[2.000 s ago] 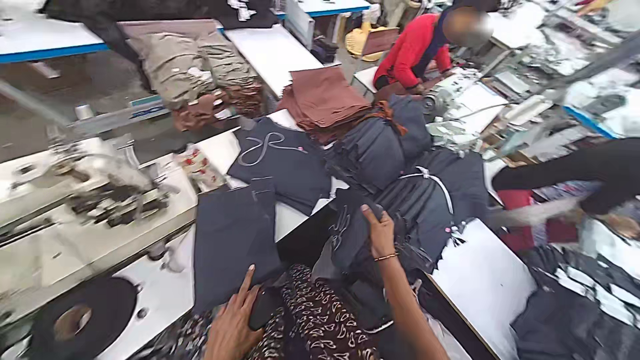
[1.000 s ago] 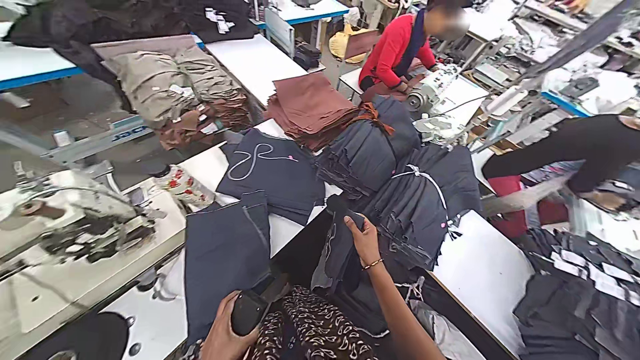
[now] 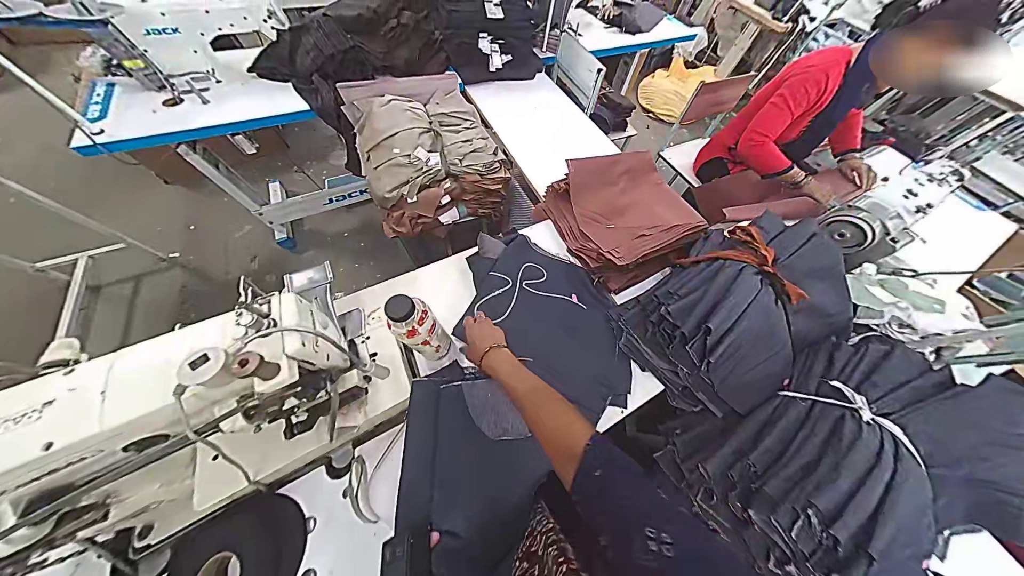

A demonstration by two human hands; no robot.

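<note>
My right hand (image 3: 484,338), with a bracelet at the wrist, reaches to the left edge of a pile of dark cut fabric pieces (image 3: 552,336). A loose white cord (image 3: 520,292) lies on that pile, just above my fingers. Whether the fingertips grip the fabric or only rest on it is unclear. Under my forearm, a dark fabric panel (image 3: 472,480) with a greyish piece (image 3: 496,408) at its upper part lies in front of me. A patterned bottle with a black cap (image 3: 420,326) leans beside my hand. My left hand is outside the view.
An industrial sewing machine (image 3: 264,376) stands at left, above a black roll (image 3: 240,536). Tied dark fabric bundles (image 3: 800,448) fill the right. Brown cut pieces (image 3: 632,212) are stacked behind, near a seated person in red (image 3: 792,112) at another machine (image 3: 872,224).
My right hand has moved from the dark bundle to the pile with the white cord. My left hand, which held a dark object one second ago, has left the view. The view has turned left.
</note>
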